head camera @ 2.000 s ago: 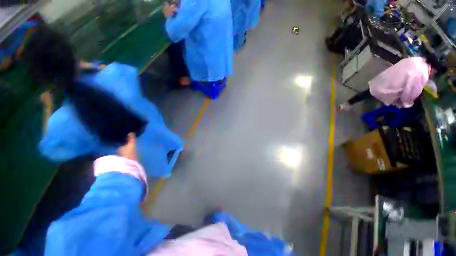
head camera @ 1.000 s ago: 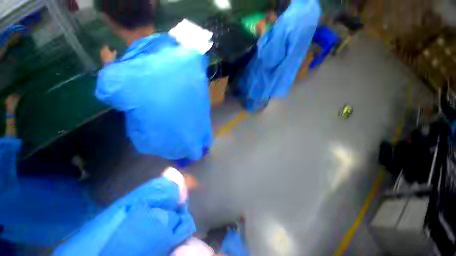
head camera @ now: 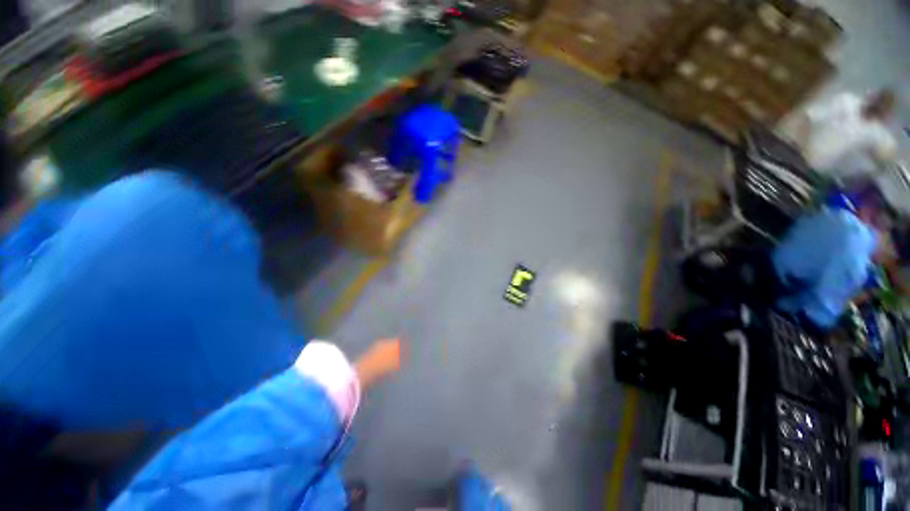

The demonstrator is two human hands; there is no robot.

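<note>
My left hand [head camera: 379, 361] is small and blurred at the end of a blue smock sleeve with a pale pink cuff, low and left of the middle. It is over the grey floor [head camera: 469, 369]. Its fingers cannot be made out, and no held thing can be seen. My right hand is not in view. A dark floor marker [head camera: 519, 284] with a yellow-green sign lies ahead of my left hand.
A person in a blue smock [head camera: 140, 289] is close on the left, by a green bench [head camera: 389, 55]. A carton [head camera: 349, 210] and blue stool [head camera: 426, 140] stand ahead. Carts with black trays [head camera: 798, 419] and people are right; stacked cartons [head camera: 718, 60] are at the back.
The view has moved forward along the aisle. The floor marker is nearer and lower, the carton and stool now show clearly, and the carts fill more of the right side. My left arm stays low.
</note>
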